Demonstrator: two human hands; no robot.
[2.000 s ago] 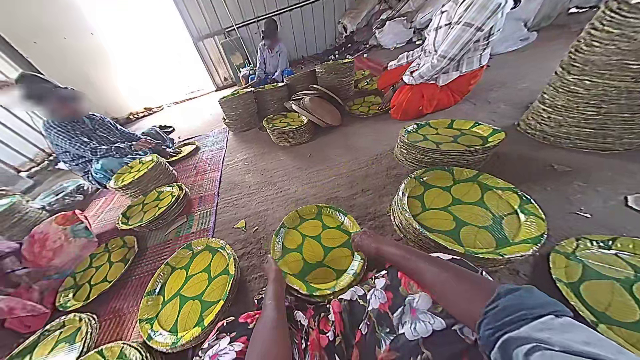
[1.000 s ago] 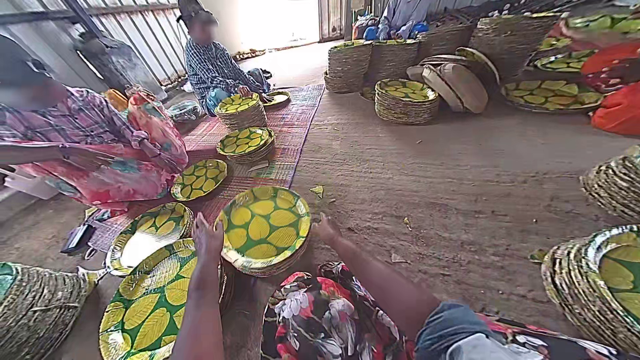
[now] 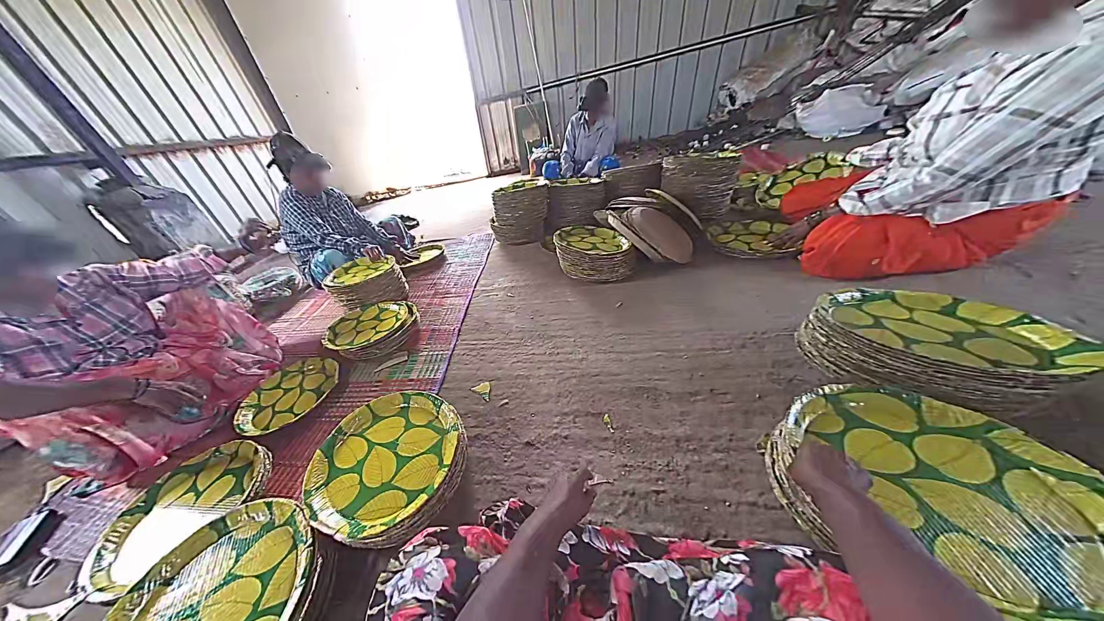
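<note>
My left hand (image 3: 569, 500) is raised over the floral cloth on my lap, its fingers partly curled; a tiny pale scrap seems to be at the fingertips. My right hand (image 3: 828, 470) touches the left edge of a large stack of green-and-yellow leaf-patterned plates (image 3: 949, 483) at the right; its fingertips are hard to make out. Left of my left hand, a smaller stack of such round plates (image 3: 384, 466) stands on the floor by the mat. Another large plate stack (image 3: 940, 336) rises behind the one at my right hand.
More plate stacks (image 3: 224, 569) stand at the lower left. A woven mat (image 3: 431, 345) runs along the left, with two seated people beside or on it. A person in orange and checked cloth sits at the right, another at the back near stacks (image 3: 595, 250) and brown discs (image 3: 660, 233).
Both hands have left the round plate stack they were holding. My right hand is now at the large stack on the right. The view has swung right since one second ago.
</note>
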